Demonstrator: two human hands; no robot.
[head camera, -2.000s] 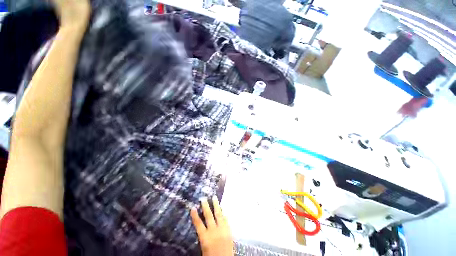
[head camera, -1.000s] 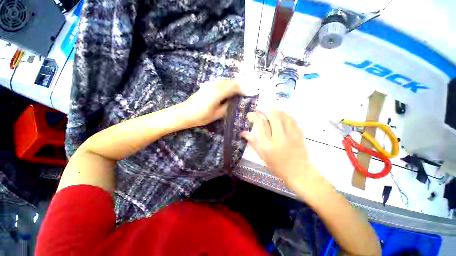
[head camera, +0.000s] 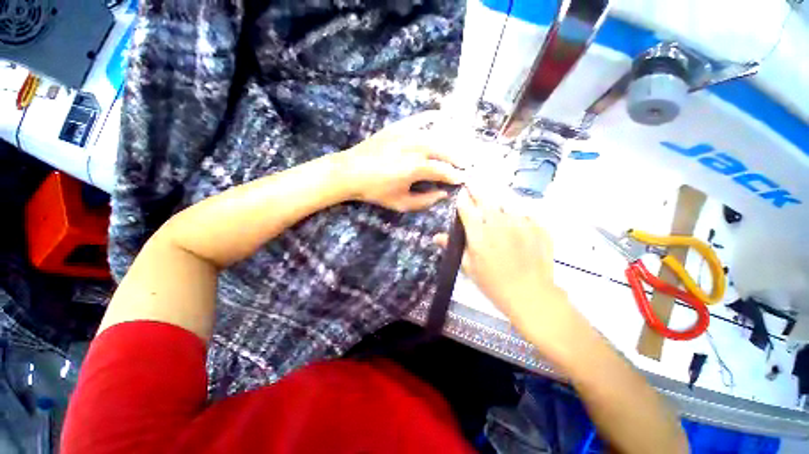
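The plaid coat body (head camera: 293, 186) lies over the machine table and hangs towards my lap. A dark binding strip (head camera: 449, 275) runs along its right edge. My left hand (head camera: 399, 164) lies on the plaid, its fingertips pinching the cloth edge just below the presser foot area. My right hand (head camera: 506, 239) holds the strip and cloth edge from the right, fingertips near my left ones. The white sewing machine (head camera: 710, 115) stands at the upper right. Its needle is not clearly visible.
Scissors (head camera: 679, 284) with red and yellow handles lie on a tan strip (head camera: 684, 222) at right. Dark scraps (head camera: 754, 319) lie beside them. A measuring tape (head camera: 506, 342) runs along the table edge. A red-orange stool (head camera: 66, 226) stands at left, a blue crate (head camera: 727, 438) below right.
The view has settled over the machine. Both hands have closed in at the cloth edge below the needle area. The dark strip now lies straighter along the plaid, with less plaid showing to its right.
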